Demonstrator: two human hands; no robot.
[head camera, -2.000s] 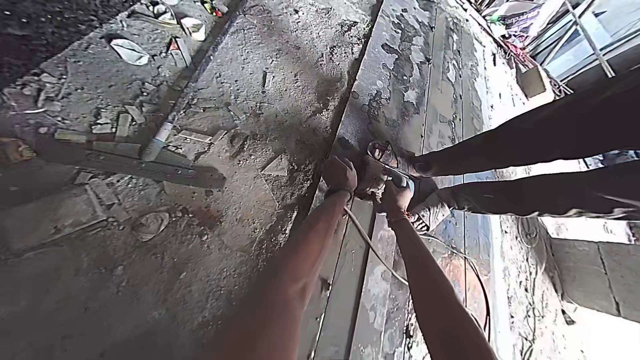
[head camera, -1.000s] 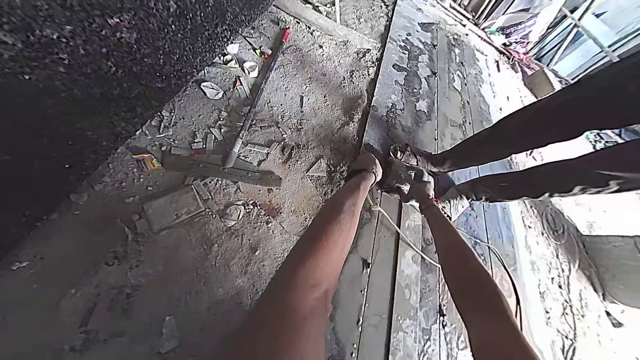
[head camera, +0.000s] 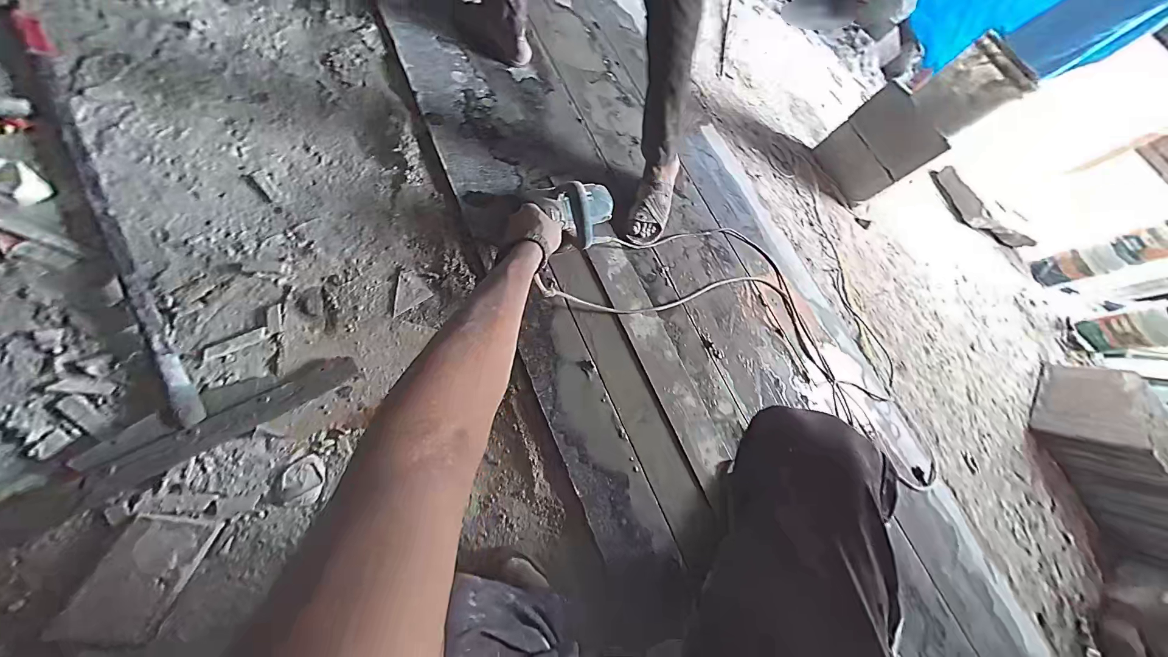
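Observation:
My left hand, with a dark band at the wrist, is closed around the near left side of a corded power tool. The tool has a grey-blue body and a curved handle, and rests low over long grey boards or slabs. Its working end is hidden by the hand and shadow. A pale cord loops from beside the wrist towards the right. My right hand is not in view. Close to the tool's right side stands another person's sandalled foot.
A second foot stands farther up the boards. A long metal bar and broken pieces lie on rough ground at left. My dark-trousered knee is at lower right, near tangled cables. Stacked blocks stand at the right edge.
Both my hands were at the tool in the earlier frames; only the left shows there now. The other person's legs have shifted from the right side to the top. The view has turned strongly.

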